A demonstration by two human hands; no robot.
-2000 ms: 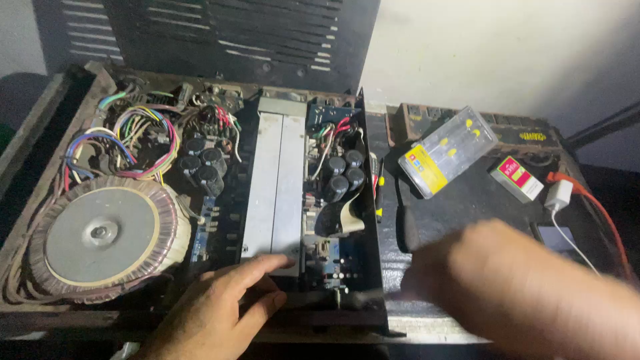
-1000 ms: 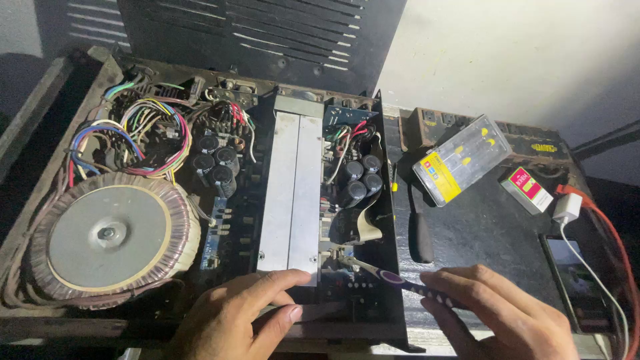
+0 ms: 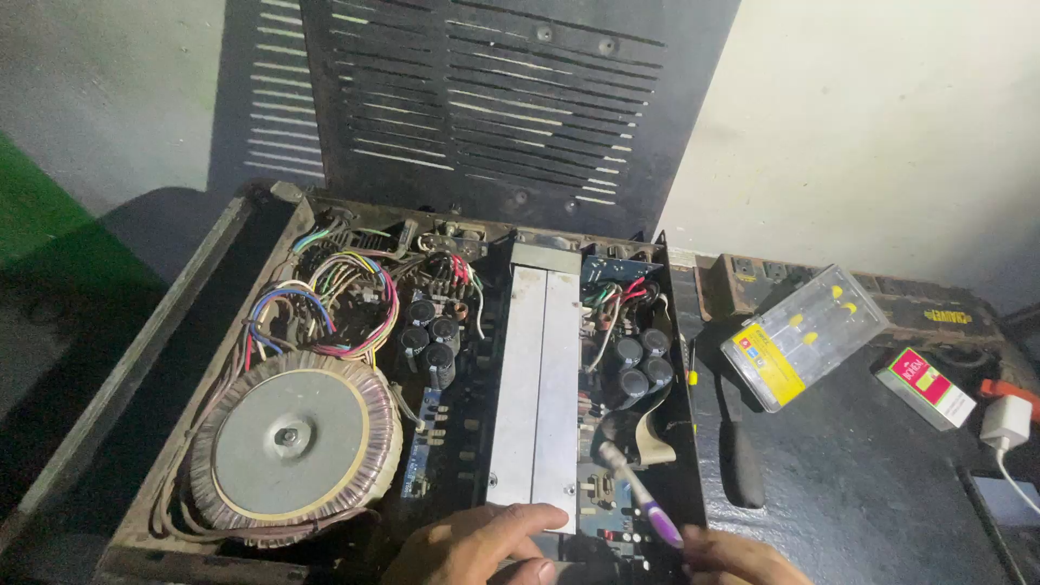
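An opened amplifier chassis point(image 3: 130, 528) holds a toroidal transformer point(image 3: 284, 439) at left, bundled wires, black capacitors point(image 3: 439, 353) and a long metal heatsink cover point(image 3: 536, 390). My left hand point(image 3: 479, 544) rests at the cover's near end, index fingertip on its right corner, gripping nothing. My right hand point(image 3: 739, 556), partly cut off by the bottom edge, holds a purple and white toothbrush point(image 3: 650, 504) by its handle end. The brush head is over the right-hand circuit board point(image 3: 613, 491), near the capacitors and a pale ribbon cable point(image 3: 650, 439).
Behind the chassis stands a slotted black metal panel point(image 3: 504, 106). To the right lie a black-handled tool point(image 3: 739, 467), a clear plastic case point(image 3: 804, 337), a small red and white box point(image 3: 926, 387), a power strip point(image 3: 910, 305), a white charger point(image 3: 1006, 421) and a phone point(image 3: 1007, 504).
The toothbrush head has moved away from me along the right-hand board, toward the capacitors. The view has tilted upward. My left hand stays at the cover's near end.
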